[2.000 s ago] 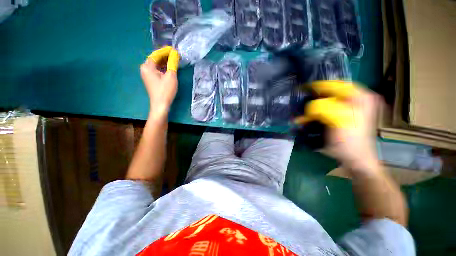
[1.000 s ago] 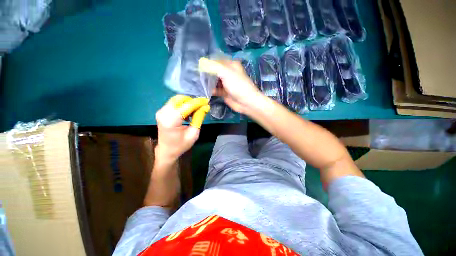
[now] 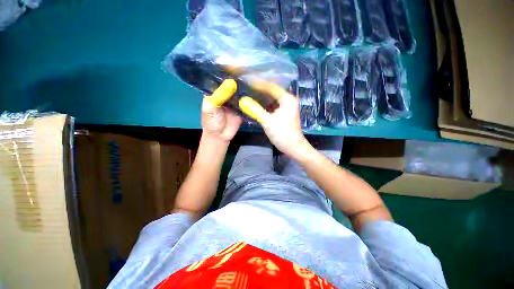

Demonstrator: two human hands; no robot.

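Observation:
A glossy black moulded part (image 3: 194,73) lies inside a clear poly bag (image 3: 225,34) that spreads loosely above it. My left hand (image 3: 221,110) and my right hand (image 3: 270,113), both with yellow finger cots, grip the bagged part from the near side, thumbs on top. The fingers underneath are partly hidden and blurred by the film. They hold it over the bench mat near its front edge. Bagged parts (image 3: 360,84) lie side by side in two rows to the right and behind; some are partly covered by the held bag.
A pile of poly bags (image 3: 17,11) is at the far left. Cardboard sheets (image 3: 490,62) are stacked at the right. An open carton (image 3: 439,183) with clear film is below right. A taped carton (image 3: 36,197) and a printed carton (image 3: 129,197) stand lower left.
A loose black part in my right hand has gone into the bag. The bagged part has turned from upright to slanting, and both hands now hold it, thumbs on top.

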